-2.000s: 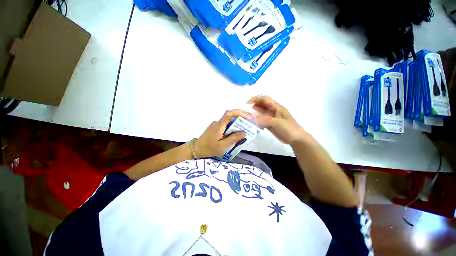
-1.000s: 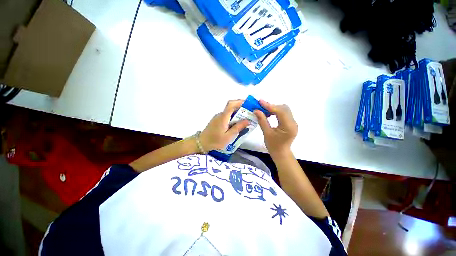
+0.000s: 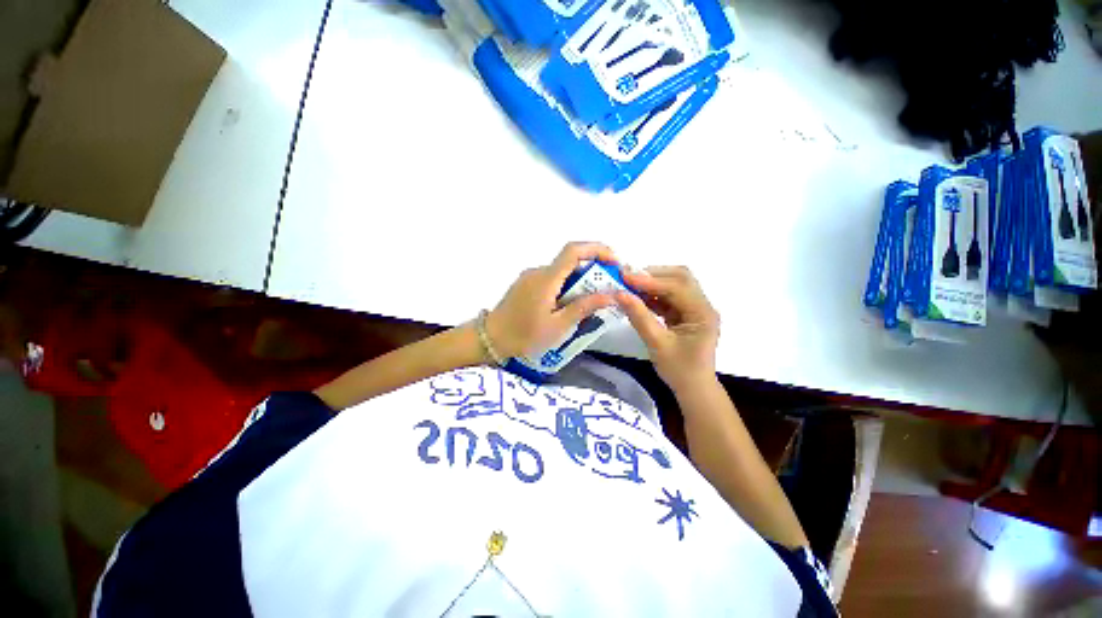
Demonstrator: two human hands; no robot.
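Observation:
A slim blue-and-white retail box (image 3: 578,337) is held near my lap at the table's front edge, tilted with its upper end away from me. My left hand (image 3: 532,309) is closed around the box. The fingers of my right hand (image 3: 679,324) pinch at the box's upper end, where a bit of blue shows between the fingertips. The fingers partly hide this end, and the inside of the box cannot be seen.
A loose pile of blue-and-white cartons (image 3: 637,66) lies at the table's far middle. Upright boxes (image 3: 958,248) stand at the right, with a black cable heap (image 3: 945,66) behind them. A brown cardboard carton (image 3: 115,115) is at the far left. A table seam (image 3: 294,157) runs left of centre.
My right hand has come from above the box onto its upper end. The blue flap that stood up there a second ago now shows much less, mostly under the fingers.

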